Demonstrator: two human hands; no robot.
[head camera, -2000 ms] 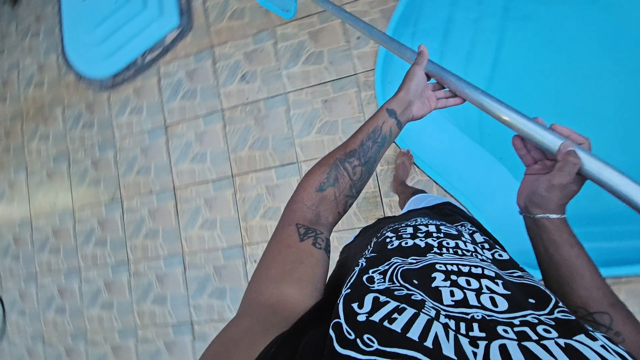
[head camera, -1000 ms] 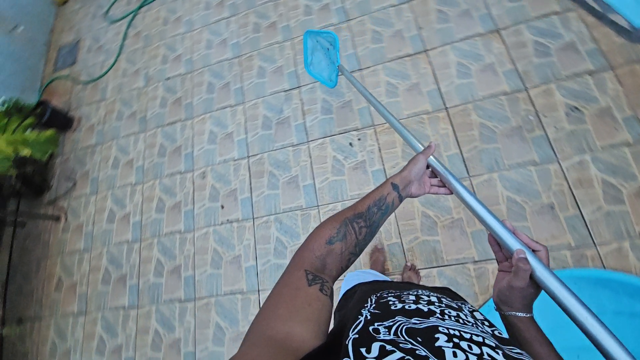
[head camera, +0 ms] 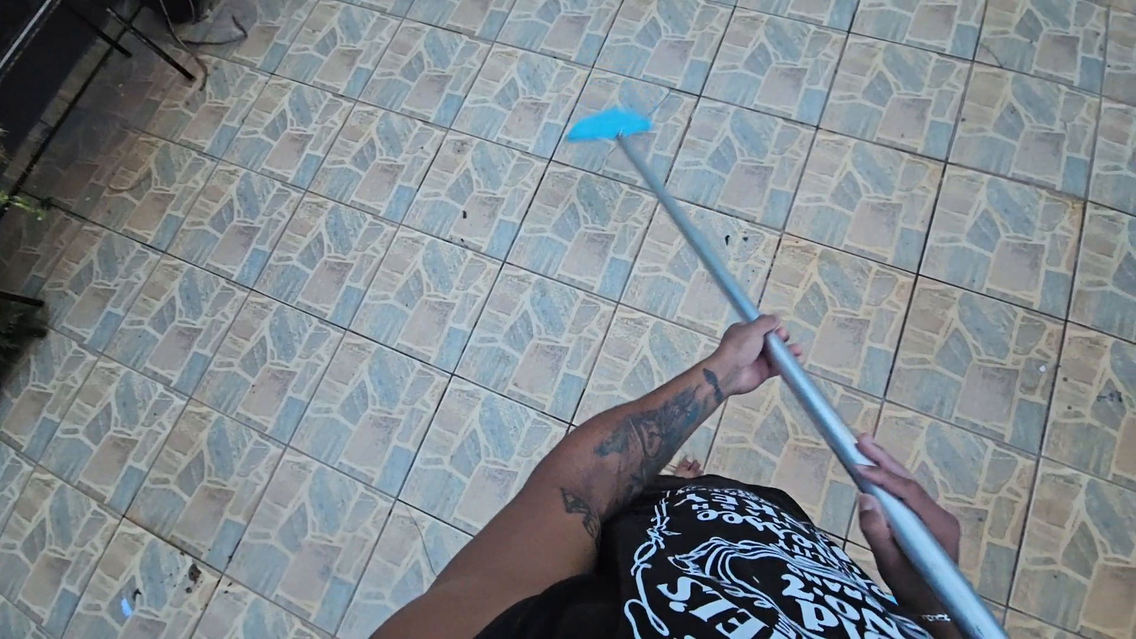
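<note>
A long metal pole (head camera: 821, 413) runs from the lower right up to a blue skimmer net head (head camera: 610, 124), which is seen nearly edge-on over the tiles. My left hand (head camera: 756, 352) is wrapped around the pole near its middle, at the end of a tattooed forearm. Lower down, my right hand (head camera: 910, 515) grips the thicker part of the same pole, with its thumb and fingers on either side. A bracelet shows at the right wrist. Whether the net touches the floor, I cannot tell.
Patterned floor tiles (head camera: 532, 346) spread all around, with small dark bits of debris on them. Thin dark metal legs (head camera: 146, 40) stand at the upper left, near a dark pot. Green leaves (head camera: 25, 204) show at the left edge. A bare foot is partly visible beyond my dark shirt.
The view has swung strongly away from the blue pool. The net head has turned from showing its mesh face to nearly edge-on. Both hands remain on the pole.
</note>
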